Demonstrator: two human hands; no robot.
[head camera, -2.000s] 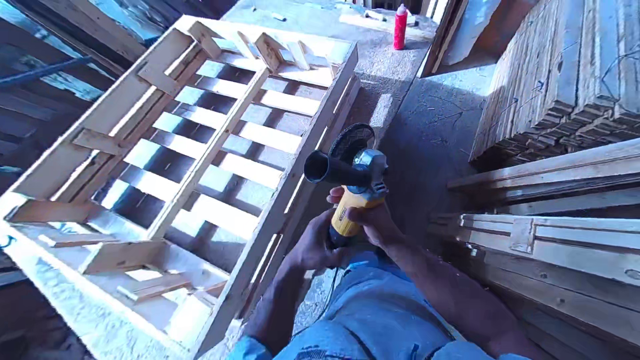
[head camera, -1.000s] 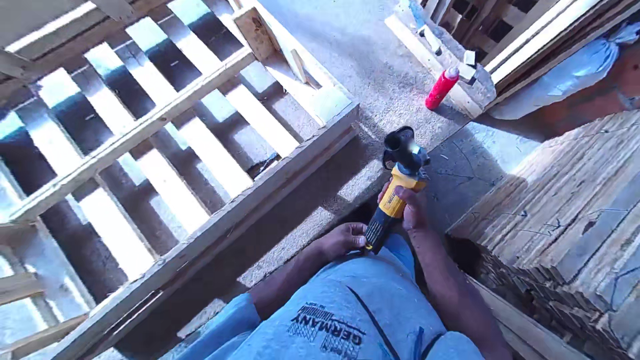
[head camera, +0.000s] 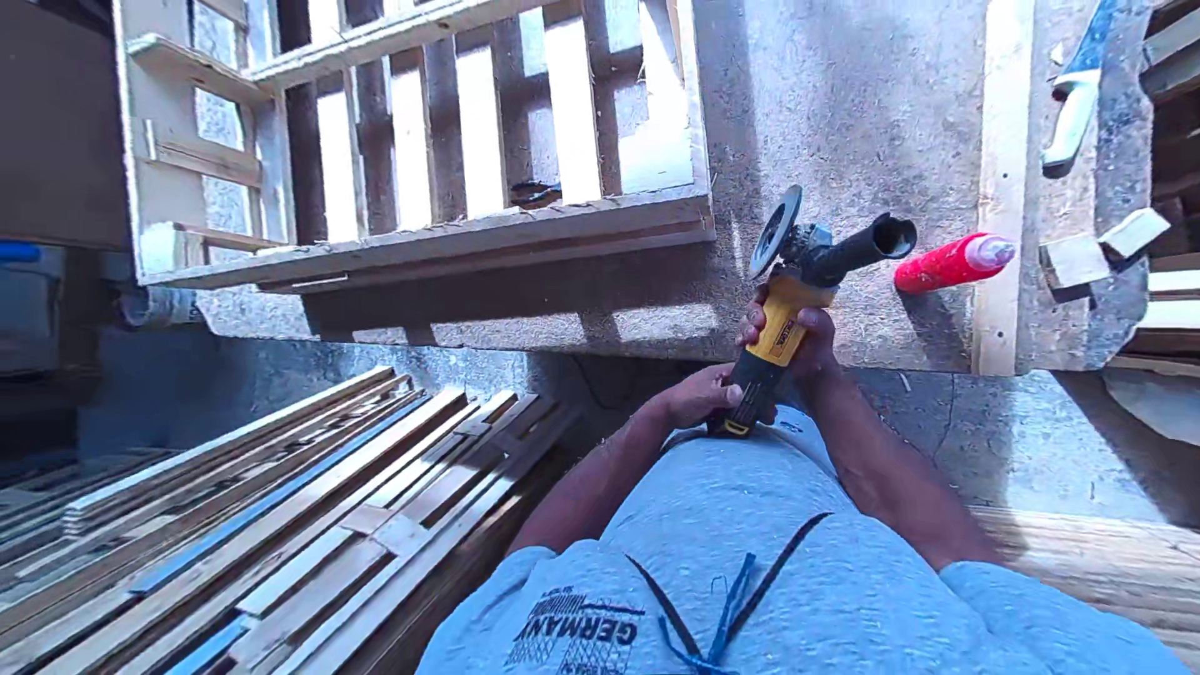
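A yellow and black angle grinder (head camera: 780, 328) is held close to my body, its disc up and to the left and its black side handle pointing right. My right hand (head camera: 812, 345) grips the yellow housing just below the head. My left hand (head camera: 708, 396) is closed around the black rear end of the body. Left of the disc, on the worktable (head camera: 844, 122), lies a slatted wooden frame (head camera: 525, 225). A red bottle with a pale cap (head camera: 952, 264) is right of the side handle. Whether the disc spins cannot be told.
Stacked wooden strips (head camera: 375, 525) fill the lower left. A wooden batten (head camera: 1001, 169) crosses the table's right part, with a white-handled handsaw (head camera: 1073, 117) and small wood blocks (head camera: 1075, 261) beyond it. More boards (head camera: 1097, 553) lie at the lower right.
The view has swung right, then left across the table. Both hands keep hold of the grinder, and the disc, seen face-on two seconds ago, is now seen more edge-on.
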